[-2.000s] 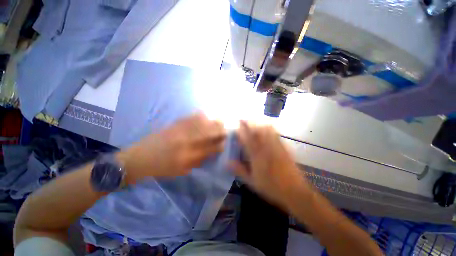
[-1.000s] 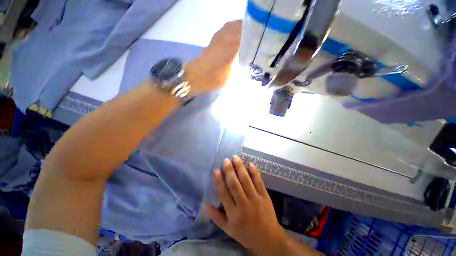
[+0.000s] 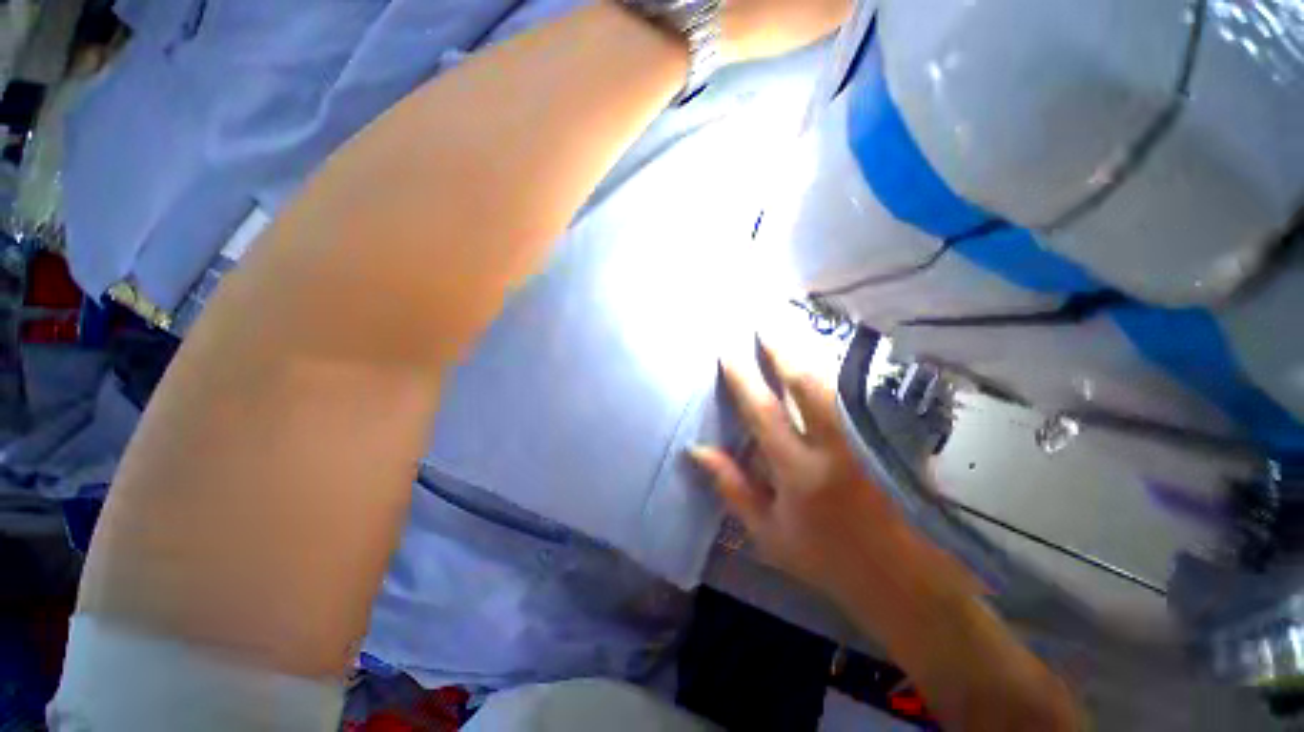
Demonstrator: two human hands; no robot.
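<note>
A blue-grey cut panel (image 3: 551, 408) lies on the machine table and hangs over its front edge. Its upper part runs into the bright glare beside the white machine head (image 3: 1030, 129); the needle and presser foot cannot be made out. My right hand (image 3: 794, 465) lies on the panel's right edge with fingers spread, near the glare. My left arm reaches across the panel to the upper middle. Only the start of my left hand (image 3: 779, 26) shows past the watch; its fingers are hidden behind the machine head.
Flat blue-grey stacked panels (image 3: 300, 86) lie at the table's upper left. A crumpled blue-grey heap (image 3: 529, 608) hangs below the table edge. More dark cloth lies at the far left. The machine head fills the upper right.
My left arm has reached further up and right, behind the machine head. My right hand has moved up from the table's front edge toward the glare. The view has shifted closer to the machine.
</note>
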